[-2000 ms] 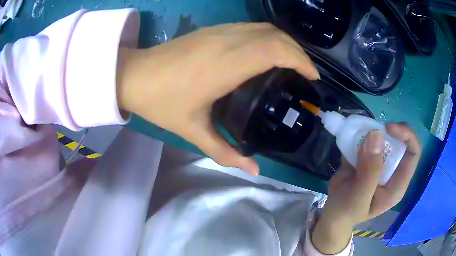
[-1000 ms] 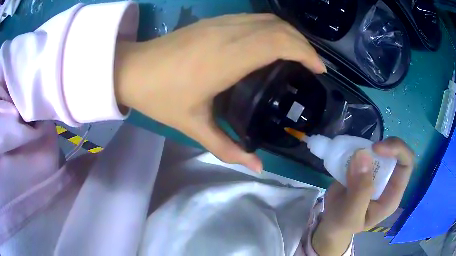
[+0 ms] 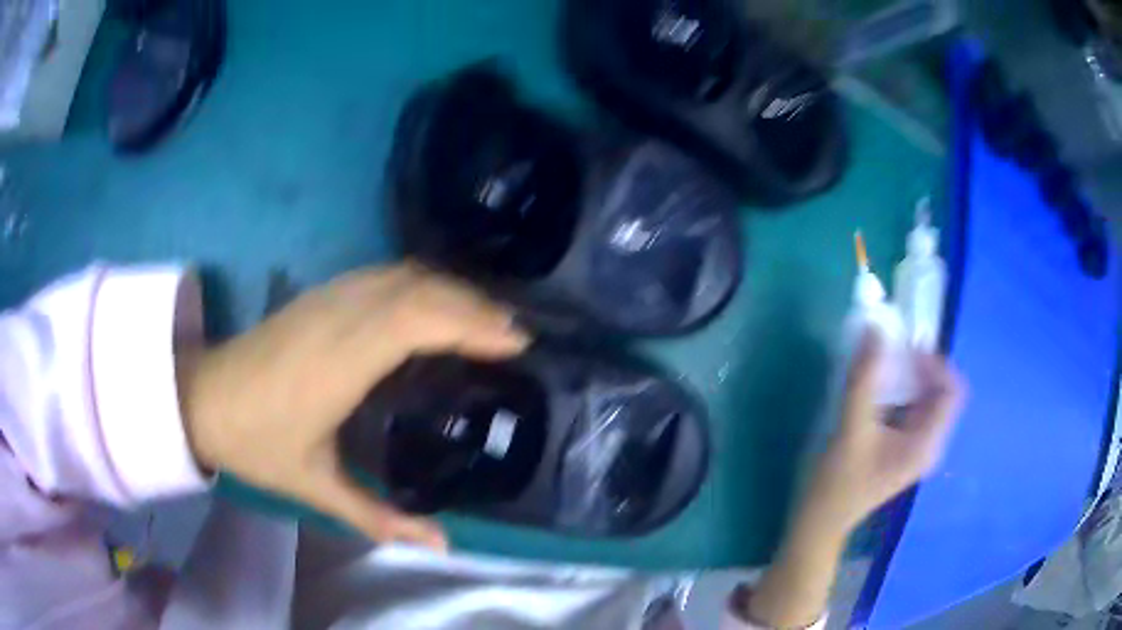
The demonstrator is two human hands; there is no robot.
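My left hand (image 3: 351, 394) grips the left end of a black two-well housing (image 3: 554, 449), thumb on the near side and fingers on the far side. A small white square shows in its left well, and shiny crinkled film in its right well. My right hand (image 3: 880, 425) holds the white glue bottle (image 3: 872, 322) upright, orange tip up, away from the housing at the right. A clear dispensing bottle (image 3: 919, 289) stands just beside it, near the blue board (image 3: 1003, 418). The picture is blurred.
A second housing (image 3: 566, 197) lies just beyond the held one, and a third (image 3: 708, 92) lies further back. A dark piece (image 3: 163, 74) is at the far left back. Small black pieces (image 3: 1046, 166) are rowed on the blue board. Clear plastic strips (image 3: 898, 31) lie at the back.
My right hand has moved the glue bottle out of the well and to the right, turning it upright. The view has shifted, showing more bench and board. My left hand still grips the housing.
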